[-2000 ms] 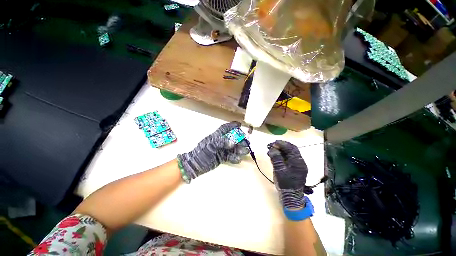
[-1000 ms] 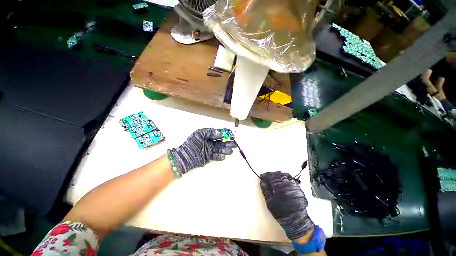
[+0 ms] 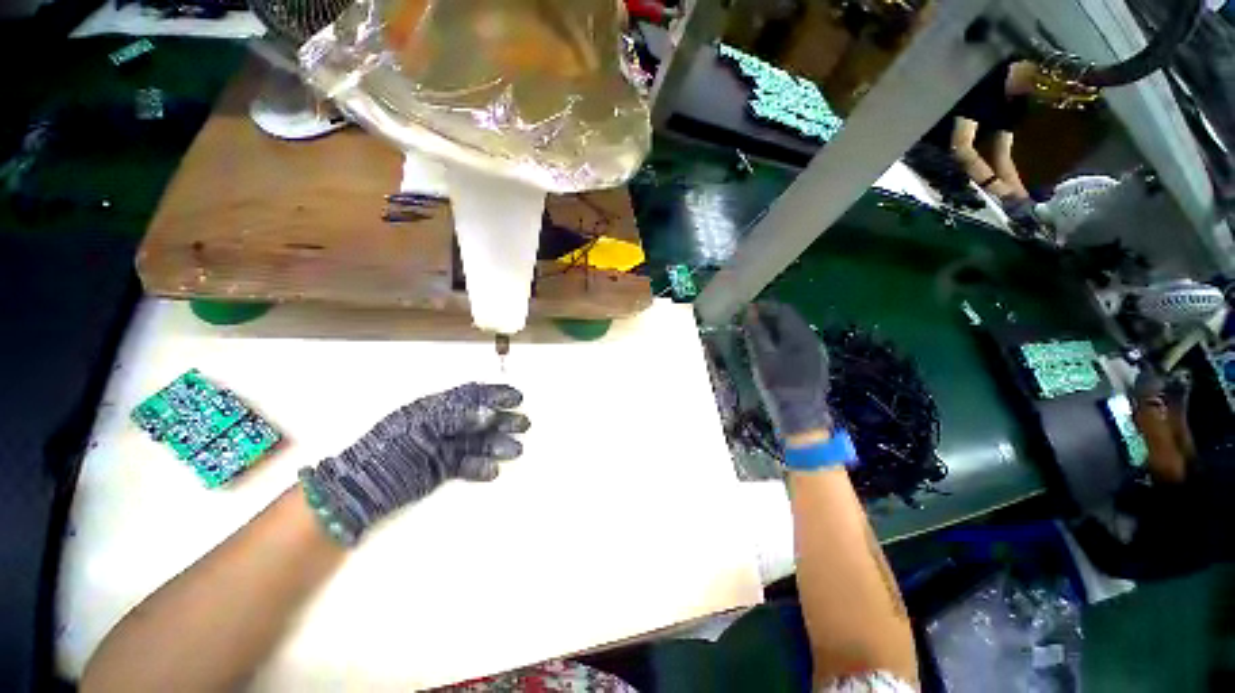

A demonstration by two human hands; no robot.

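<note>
My left hand (image 3: pixel 427 454), in a grey-black knitted glove, is over the white board (image 3: pixel 542 542), just below the soldering machine's dark tip (image 3: pixel 503 345). Its fingers are slightly curled and apart, and nothing shows in them. My right hand (image 3: pixel 788 372), gloved, with a blue band at the wrist, is at the left edge of the black cable pile (image 3: pixel 887 420) on the green surface. Its fingertips are blurred, so I cannot tell whether it holds anything. A small group of green circuit boards (image 3: pixel 207 427) lies flat on the white board at left.
The white machine arm (image 3: pixel 499 251) points down, its top wrapped in clear plastic (image 3: pixel 515 95). The wooden base (image 3: pixel 271 251) stands behind the white board. A grey metal post (image 3: pixel 847 156) slants up at right. Other people's arms and more circuit boards (image 3: pixel 1060 368) are at far right.
My right hand has moved right, to the cable pile. The circuit board and cable between my hands no longer show there; my left fingers have let go. The view has turned right.
</note>
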